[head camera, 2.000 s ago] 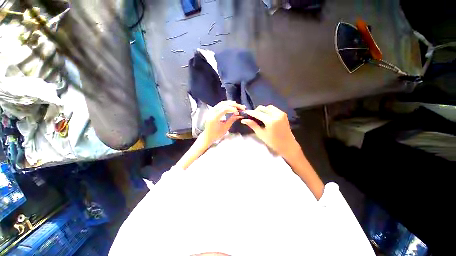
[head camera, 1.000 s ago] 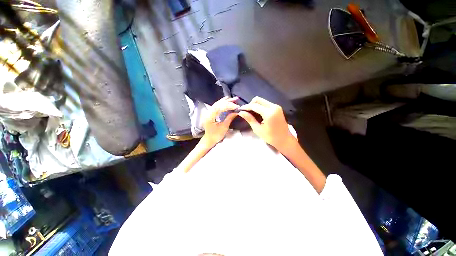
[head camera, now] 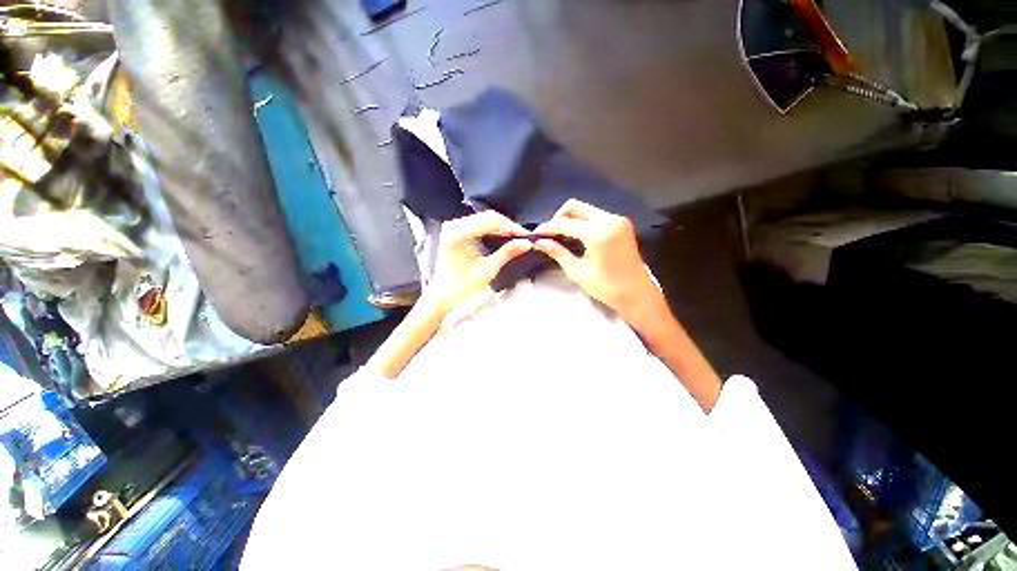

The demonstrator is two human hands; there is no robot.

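Note:
A dark navy garment piece [head camera: 491, 151] with a pale grey-white strip on its left lies on the near edge of the grey-covered pressing table [head camera: 658, 123]. My left hand [head camera: 471, 259] and my right hand [head camera: 591, 254] meet at its near edge, thumbs and fingertips close together. Both pinch a dark fold of the cloth between them. The exact part pinched is too small to tell. The steam iron [head camera: 784, 61], with an orange handle, stands apart at the top right, partly cut off by the picture's top edge.
A long grey padded sleeve board [head camera: 206, 167] and pale cloth [head camera: 112, 245] are at left. Thread scraps [head camera: 441, 78] and a small dark blue object [head camera: 383, 9] lie on the cover. Blue crates [head camera: 167, 524] stand at lower left. Dark cloth [head camera: 892, 346] is at right.
My hands have drawn slightly apart along the cloth's near edge, still pinching it. The navy cloth's upper part has shifted and spread. The view has moved, so the iron sits nearer the top edge.

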